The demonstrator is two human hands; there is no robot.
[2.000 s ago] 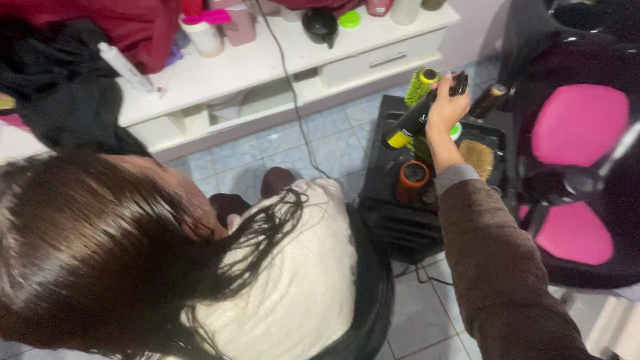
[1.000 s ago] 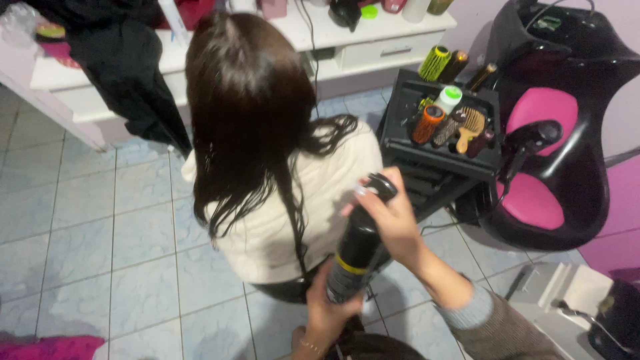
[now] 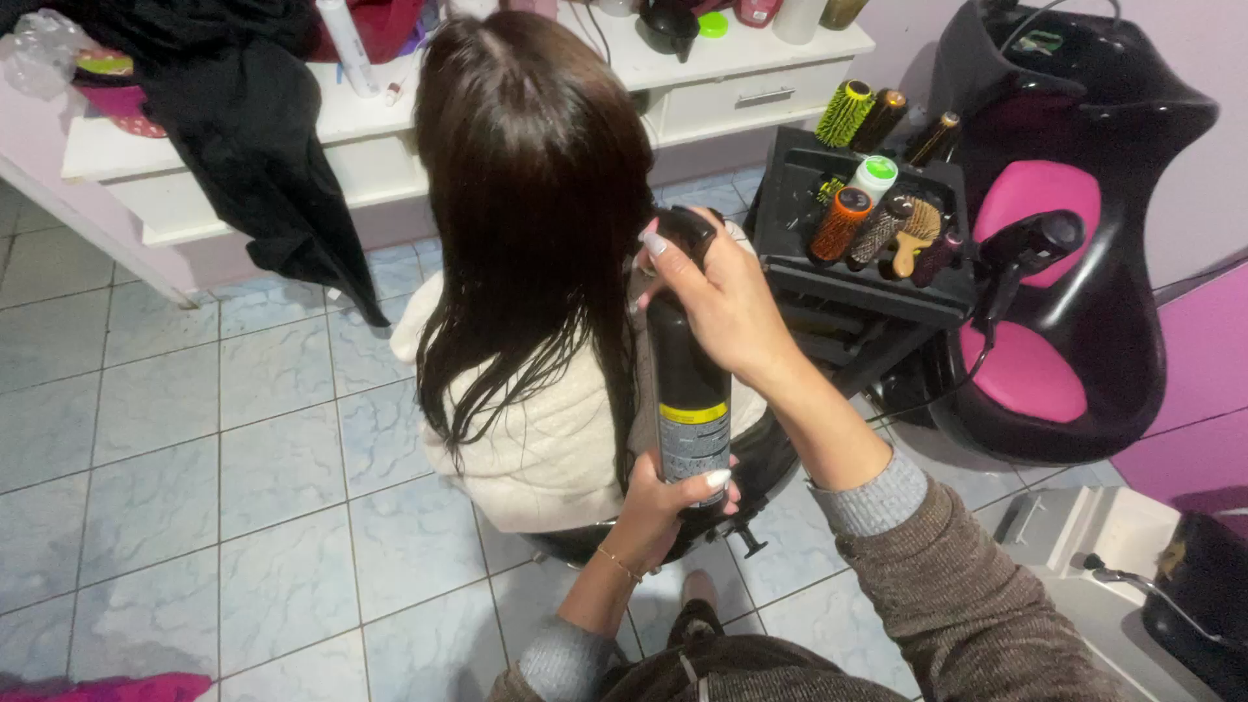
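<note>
A black bottle with a yellow-edged printed label (image 3: 694, 429) is held upright between my two hands. My left hand (image 3: 663, 507) grips it near the base, thumb across the label. Around its black top, my right hand (image 3: 717, 292) is closed; the top is partly hidden by the fingers. Just beyond the bottle sits a person with long, dark, damp-looking hair (image 3: 531, 185), seen from behind, with a cream towel or garment (image 3: 526, 439) over the shoulders.
A black trolley tray (image 3: 795, 195) at the right holds several round brushes and a paddle brush (image 3: 916, 234). Behind it stands a black salon chair with pink cushions (image 3: 1038, 214), a hair dryer (image 3: 1033, 244) on it. A white counter (image 3: 760, 58) runs along the wall.
My right hand has brought the bottle from above the trolley to behind the seated person. My left hand, out of view at first, came to hold its base. The view has swung considerably.
</note>
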